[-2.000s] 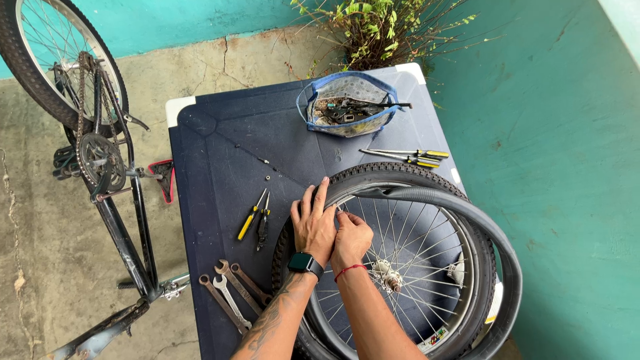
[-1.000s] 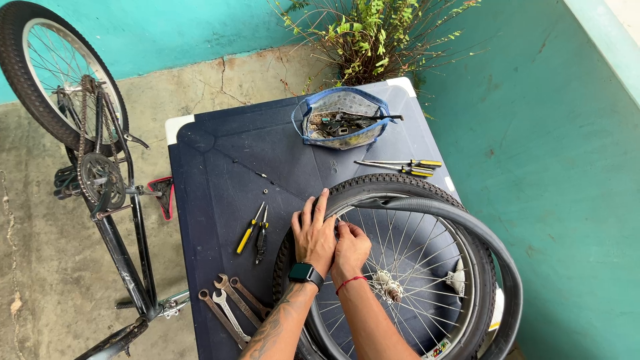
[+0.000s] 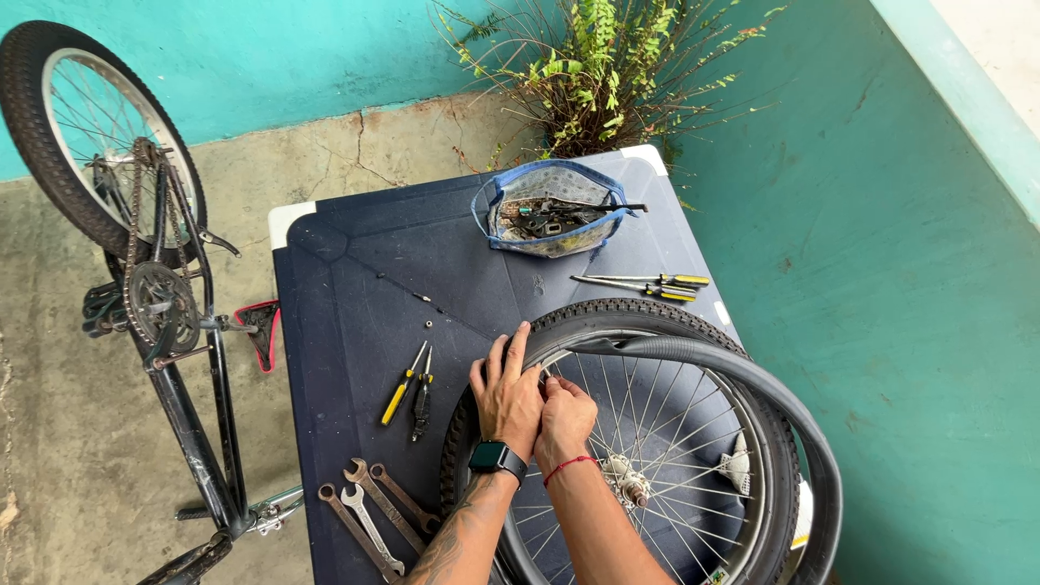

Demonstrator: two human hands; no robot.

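A spoked bicycle wheel (image 3: 756, 487) with a knobby black tire (image 3: 626, 313) lies flat on a dark blue table (image 3: 349, 284). A black inner tube (image 3: 780, 398) hangs partly outside the tire, over its right side. My left hand (image 3: 510, 398), with a watch at the wrist, lies over the tire and rim at the upper left, fingers spread over the tire. My right hand (image 3: 565, 414), with a red string bracelet, is beside it at the rim's inner edge, fingers bent together. What its fingertips pinch is hidden; the tube's near end runs close to both hands.
Two screwdrivers (image 3: 678, 288) lie above the wheel; a yellow-handled screwdriver (image 3: 398, 396) and a dark-handled tool (image 3: 422, 398) lie left. Several wrenches (image 3: 366, 520) rest at lower left. A blue-trimmed bag (image 3: 548, 244) holds small parts. A bicycle frame (image 3: 183, 406) stands upside down left; a plant (image 3: 597, 73) grows behind.
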